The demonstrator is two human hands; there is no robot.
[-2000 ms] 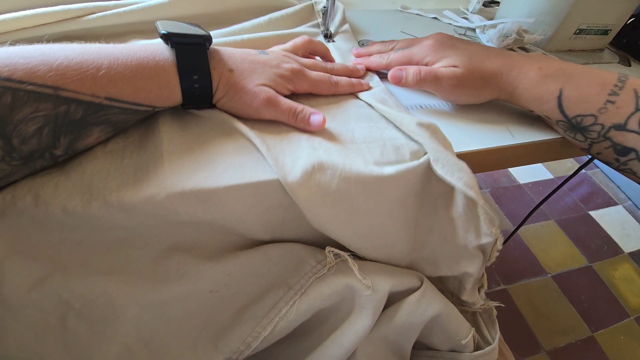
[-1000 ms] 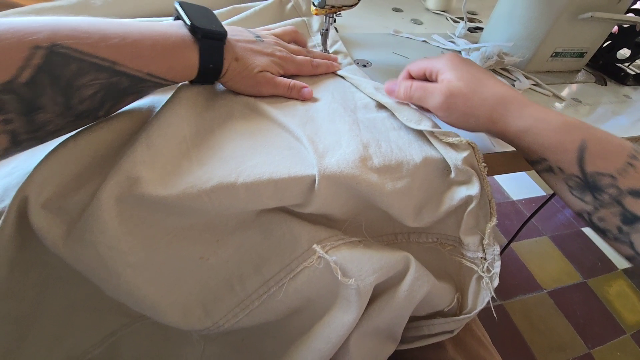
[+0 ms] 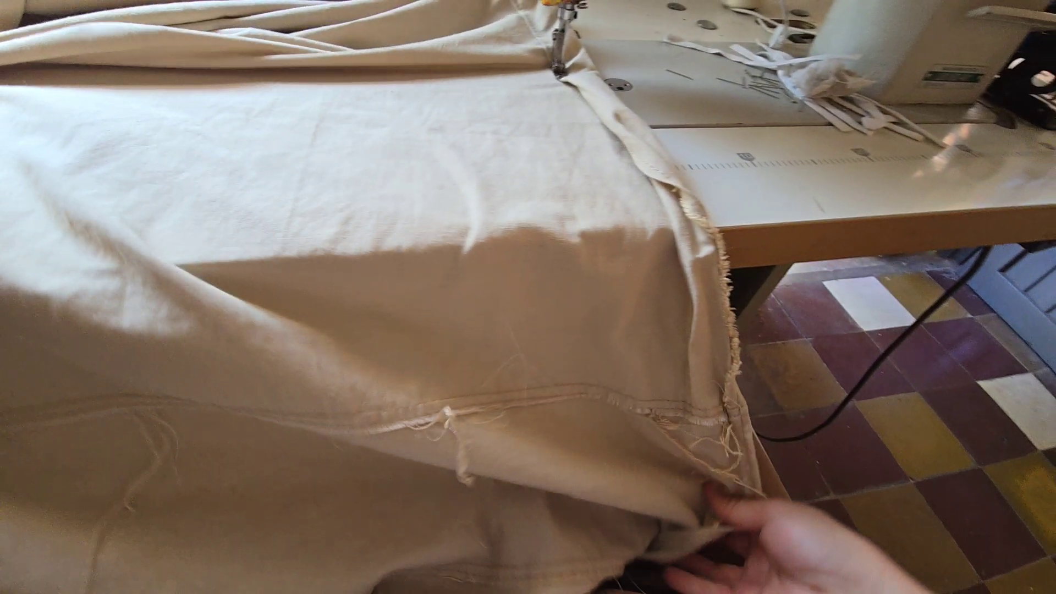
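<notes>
Beige woven fabric (image 3: 371, 190) spreads over the sewing table and hangs down in folds toward me. Its right edge is folded over near the presser foot (image 3: 559, 49) of a sewing machine, and farther down that edge is frayed. A stitched seam with loose threads (image 3: 450, 421) crosses the lower part. At the bottom right, my right hand (image 3: 767, 536) has the fabric's lower edge between thumb and fingers; some fingers are hidden under the cloth. My left hand is out of view.
White fabric scraps (image 3: 833, 91) and several pins (image 3: 763, 85) lie by the machine body (image 3: 891, 49). The table's front edge (image 3: 866, 235) carries a printed ruler above it. A black cable (image 3: 874, 363) hangs over the tiled floor (image 3: 924, 445).
My left hand has left the fabric beside the presser foot and gone out of view. My right hand has moved from the folded edge near the machine down to the fabric's lower corner.
</notes>
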